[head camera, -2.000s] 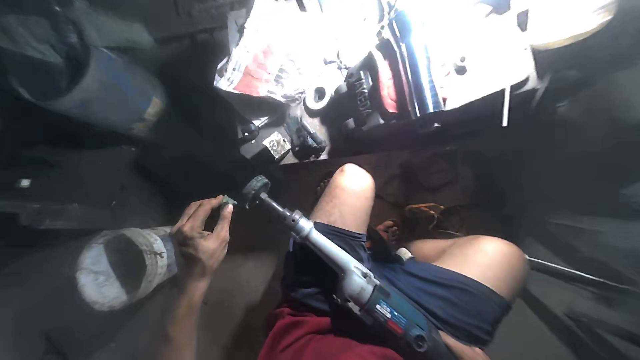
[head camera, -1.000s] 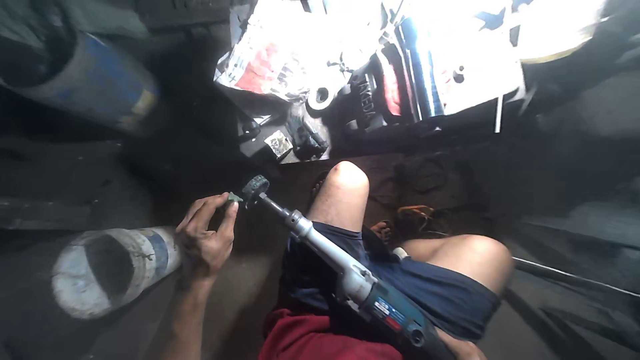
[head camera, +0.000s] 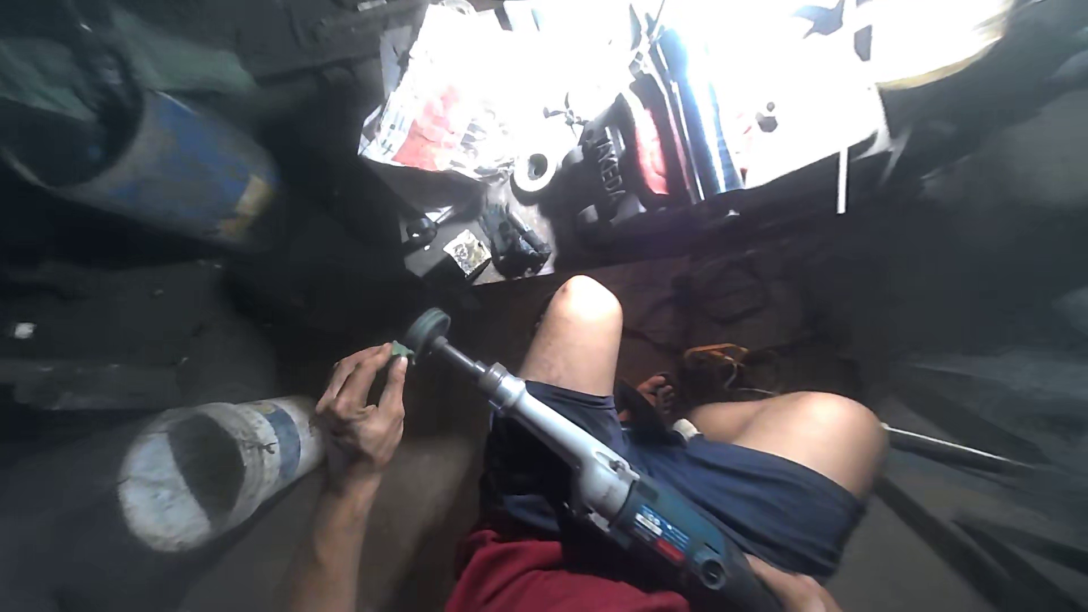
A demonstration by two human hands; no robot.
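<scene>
A small green piece (head camera: 401, 349), perhaps polishing compound, is pinched between the thumb and fingers of my left hand (head camera: 365, 408). It is at the rim of a round dark wheel (head camera: 427, 333) on the shaft of a straight grinder (head camera: 595, 480); whether they touch I cannot tell. The long tool has a silver neck and a blue-green body and lies slanting across my lap. My right hand (head camera: 790, 586) is at its rear end at the bottom edge, gripping the body, with the fingers mostly hidden.
A white bucket (head camera: 272, 442) lies tipped left of my left arm. A blue drum (head camera: 195, 170) is at upper left. Ahead stands a brightly lit workbench (head camera: 510, 276) with papers, a white ring (head camera: 535, 172) and several tools. An orange object (head camera: 716, 353) and cables lie beyond my knees.
My left hand stays beside the wheel with the green piece in its fingers, with only a slight shift. The grinder and my right hand hold nearly the same place.
</scene>
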